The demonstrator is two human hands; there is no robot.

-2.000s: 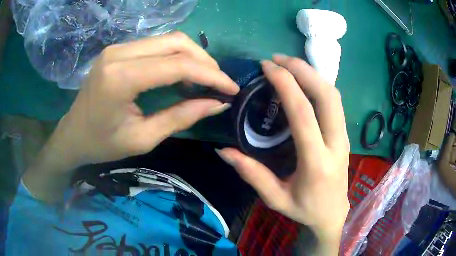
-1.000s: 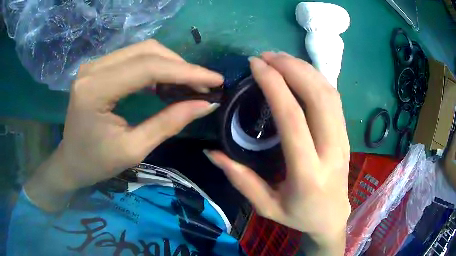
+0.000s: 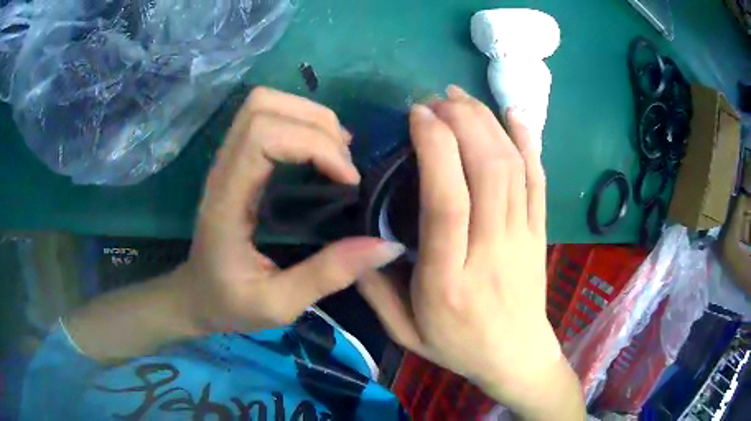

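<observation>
The dark blue fabric speaker [image 3: 380, 131] is between my hands over the bench edge, its end face turned towards me and largely hidden. A black trim ring [image 3: 379, 191] with a white rim inside shows at that end. My right hand [image 3: 482, 222] lies over the end and grips the speaker from the right. My left hand [image 3: 272, 214] is curved at the speaker's left side, fingertips and thumb against it. The black strap loop [image 3: 309, 205] sticks out left inside the curve of my left hand, blurred.
A white wrapped mallet [image 3: 517, 70] lies behind my right hand. A crumpled clear bag [image 3: 123, 90] is at back left. A loose ring [image 3: 609, 202], tangled black rings [image 3: 655, 123] and a cardboard box [image 3: 706, 160] are at right. A red crate [image 3: 597, 275] with plastic is below the edge.
My left hand has moved from pinching the strap to curving round the speaker's left side. My right hand has closed further over the end face, hiding most of the disc.
</observation>
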